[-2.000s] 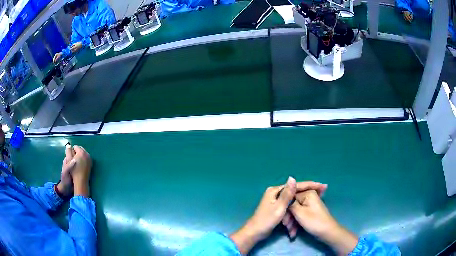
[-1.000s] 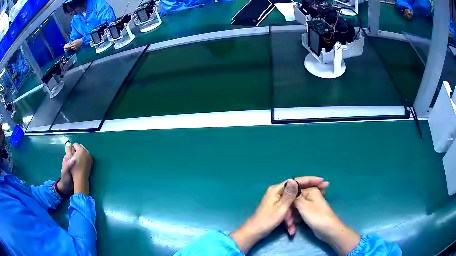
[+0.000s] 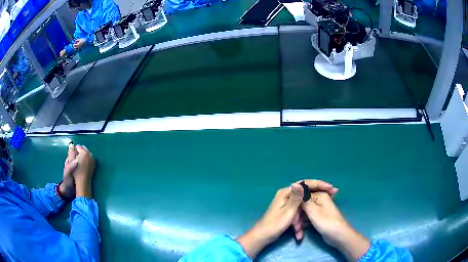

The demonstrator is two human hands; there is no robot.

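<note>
My left hand (image 3: 279,212) and my right hand (image 3: 326,217) rest together low over the green bench mat (image 3: 195,169), fingers overlapping. A small dark piece (image 3: 306,192), perhaps a finger wrap or block, shows between my left thumb and my right hand. Both hands touch it; which one grips it is partly hidden by the fingers. A half-assembled device unit (image 3: 338,33) with black parts, wires and a white housing stands on its round white stand (image 3: 334,69) on the dark conveyor beyond.
A pale metal rail (image 3: 195,123) separates the mat from the conveyor. A person's clasped hands (image 3: 79,169) rest at the left. White housings (image 3: 454,120) stand at the right edge beside a metal post (image 3: 445,61). More units (image 3: 125,33) stand at the far left, near another person (image 3: 95,18).
The dark piece between my hands shows more fully than before. My hands have barely moved. Another unit has come into view at the far upper right.
</note>
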